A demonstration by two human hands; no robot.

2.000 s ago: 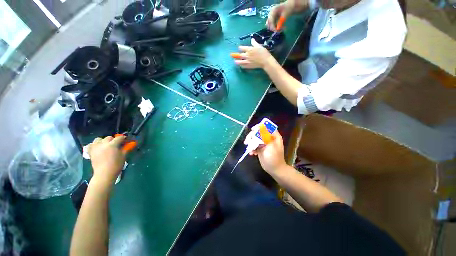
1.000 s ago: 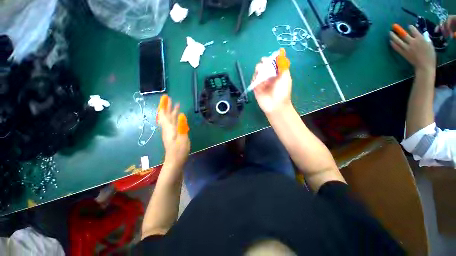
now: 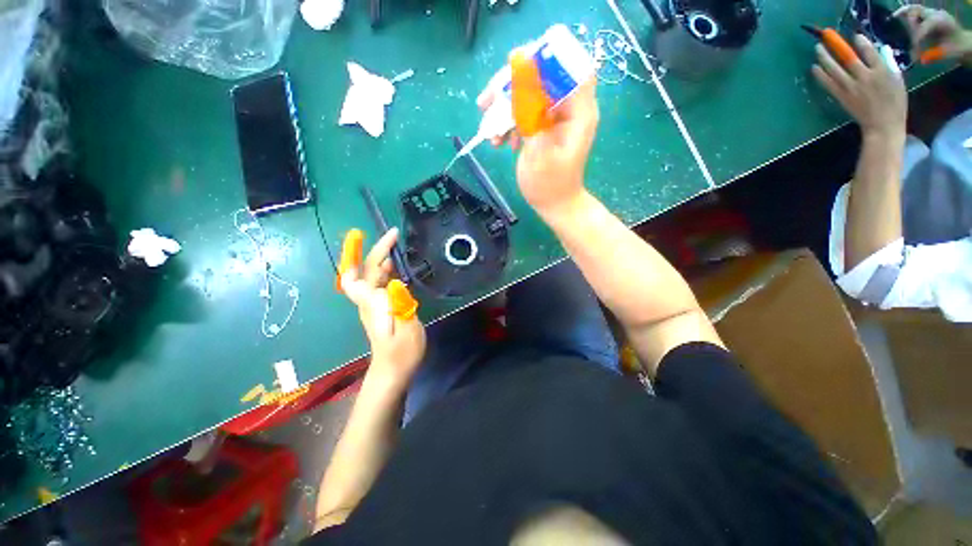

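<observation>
A black plastic housing (image 3: 460, 250) with a pale-rimmed central hole lies on the green mat near the front edge, its squarer end away from me. Two black antennas lie along its sides. My right hand (image 3: 556, 133), with an orange finger cot showing, holds a white glue bottle (image 3: 563, 66) with a blue label. Its thin nozzle points down-left, the tip at the housing's far end; I cannot tell whether it touches. My left hand (image 3: 384, 299), with orange finger cots, is at the housing's left side beside the left antenna. Whether its fingers touch the housing is unclear.
A smartphone (image 3: 271, 143), a white cord loop (image 3: 270, 279) and crumpled tissue (image 3: 367, 99) lie left. A clear plastic bag (image 3: 203, 32) and a dark pile of parts (image 3: 64, 277) are farther left. Another housing (image 3: 706, 37) and a person's hand (image 3: 869, 91) are right. A carton (image 3: 805, 373) stands below.
The view has swung from the left pile to the housing in front. My right hand has brought the bottle over the housing's far end. My left hand has come close to the housing's left side.
</observation>
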